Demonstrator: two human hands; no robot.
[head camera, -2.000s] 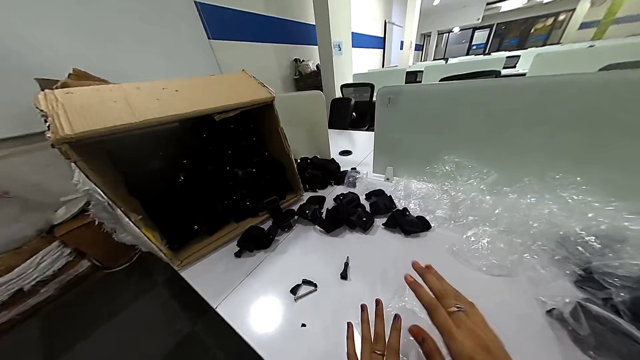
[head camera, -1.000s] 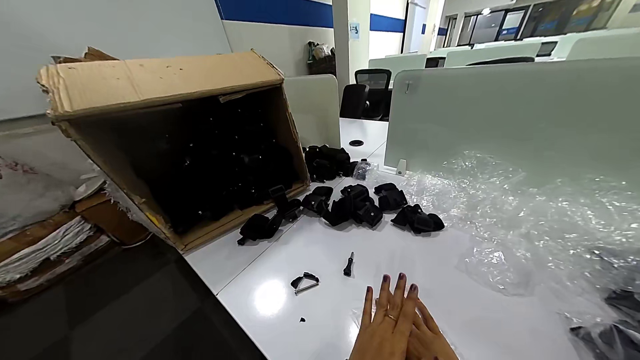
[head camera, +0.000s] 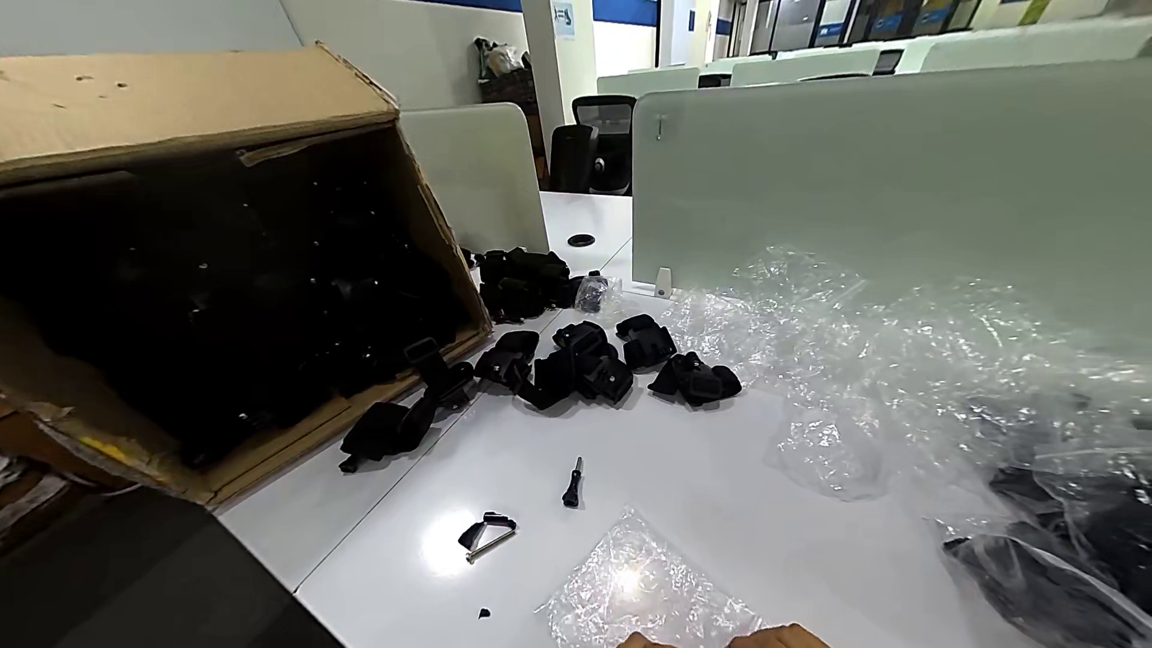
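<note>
At the bottom edge, small parts of both my hands show: my left hand (head camera: 644, 641) and my right hand (head camera: 778, 637), close together at a crumpled clear plastic bag (head camera: 643, 580). Their fingers are mostly cut off by the frame, so their grip is hidden. Beyond the bag lies a black thumbscrew (head camera: 572, 486). Left of it are a small black part with a metal bolt (head camera: 490, 544) and a tiny black piece (head camera: 484, 613). Several black strap bundles (head camera: 585, 364) lie farther back on the white table.
A tilted cardboard box (head camera: 207, 103) full of dark items stands at left. Clear plastic bags (head camera: 909, 360) spread over the right side, some holding black items (head camera: 1044, 576). A frosted divider (head camera: 864, 180) rises behind. More black bundles (head camera: 522, 279) lie beside the box.
Both hands have moved down to the bottom edge, mostly out of view. The clear bag near them now shows plainly. The view has shifted closer to the table.
</note>
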